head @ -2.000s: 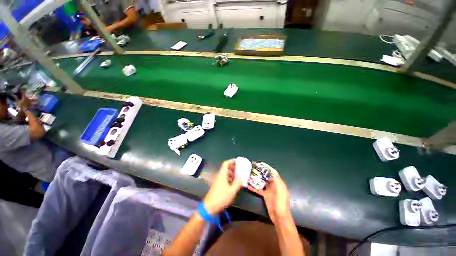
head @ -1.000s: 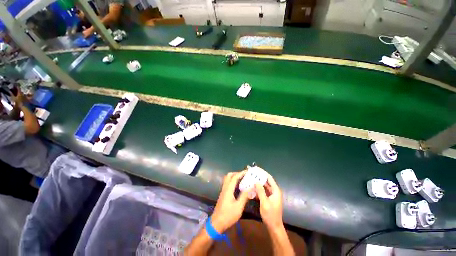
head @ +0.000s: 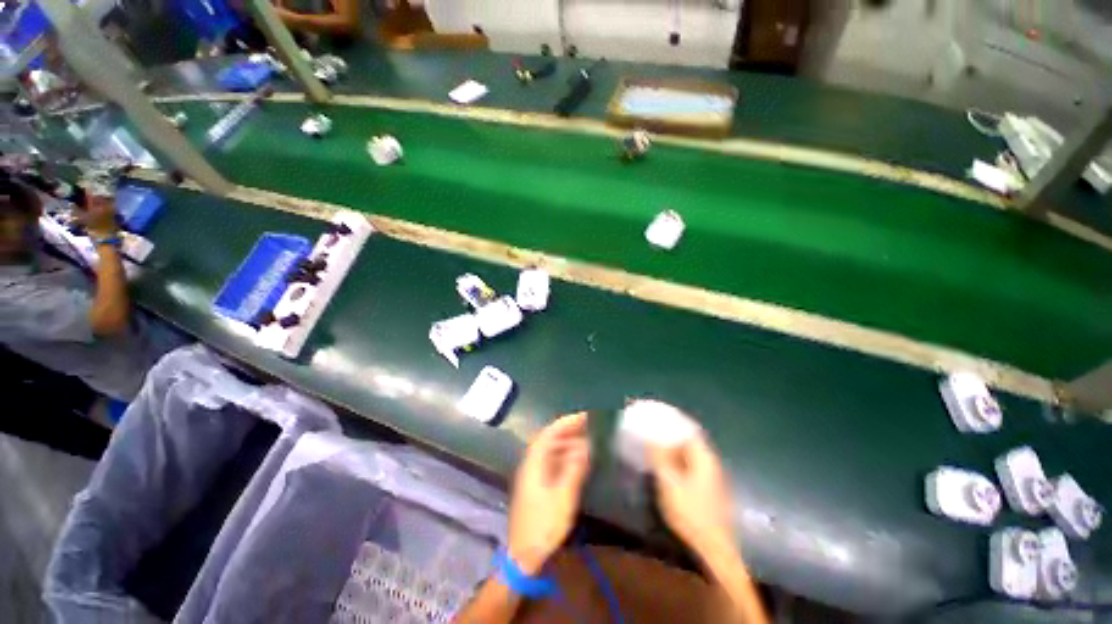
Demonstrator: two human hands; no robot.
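Note:
My right hand point(head: 689, 478) holds a white adapter piece point(head: 656, 434) above the dark green bench. The piece is blurred, so its finer parts do not show. My left hand point(head: 551, 482), with a blue wrist strap, is just left of it, apart from it, fingers curled and blurred; nothing shows in it. A white cover point(head: 487, 395) lies on the bench to the left. Behind it lies a small group of white pieces point(head: 498, 317), some with coloured inner parts showing.
Closed adapters point(head: 963, 494) stand at the right. The green belt point(head: 805, 232) carries several white pieces. A blue tray point(head: 262, 278) and white fixture strip point(head: 320, 287) lie left. Lined bins point(head: 305, 457) stand at lower left, the near one holding covers. A person point(head: 61, 280) sits far left.
The left hand has come off the white piece, which stays in my right hand. Earlier both hands held an open assembly and a cover, then one joined piece. Belt pieces have moved right in the view.

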